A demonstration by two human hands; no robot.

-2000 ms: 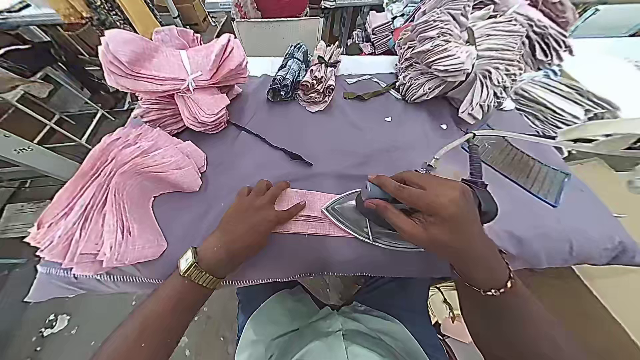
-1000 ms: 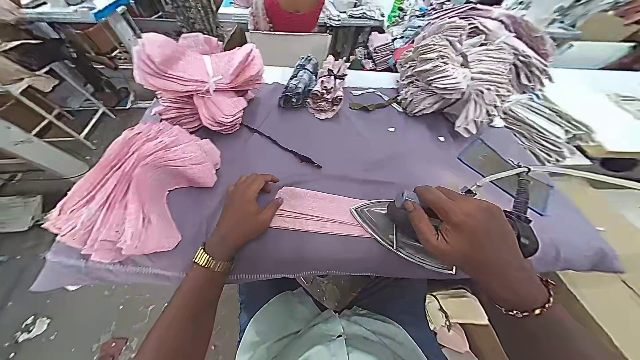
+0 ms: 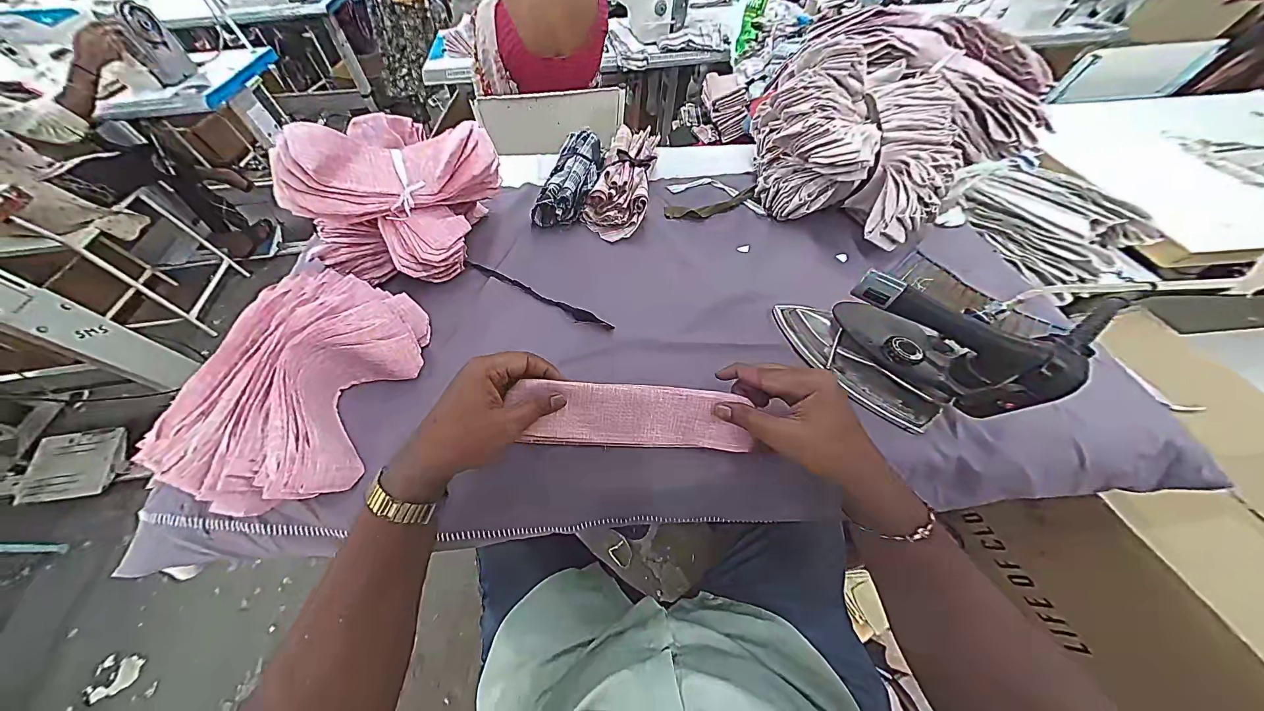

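Observation:
A folded strip of pink cloth [image 3: 637, 415] is stretched between my two hands, low over the padded purple ironing surface [image 3: 652, 296]. My left hand [image 3: 484, 415] pinches its left end, thumb on top. The right end is between the thumb and fingers of my right hand [image 3: 790, 415]. To the right of that hand, a black electric iron [image 3: 928, 346] rests on the surface, its metal soleplate edge toward the left. A fanned stack of pink cloth pieces [image 3: 296, 385] lies at the left, with a tied pink bundle [image 3: 390, 188] behind it.
Small tied rolls of cloth [image 3: 566, 178] stand at the back edge. Large grey-pink cloth bundles [image 3: 849, 128] are at the back right. A dark cord strip [image 3: 543, 296] lies left of centre. Beyond, a person in a red top [image 3: 551, 44] sits, and another person's hand [image 3: 97, 46] is far left.
My right hand has let go of the iron, which now stands at the right, and has taken the right end of the pink strip. My left hand now grips the left end.

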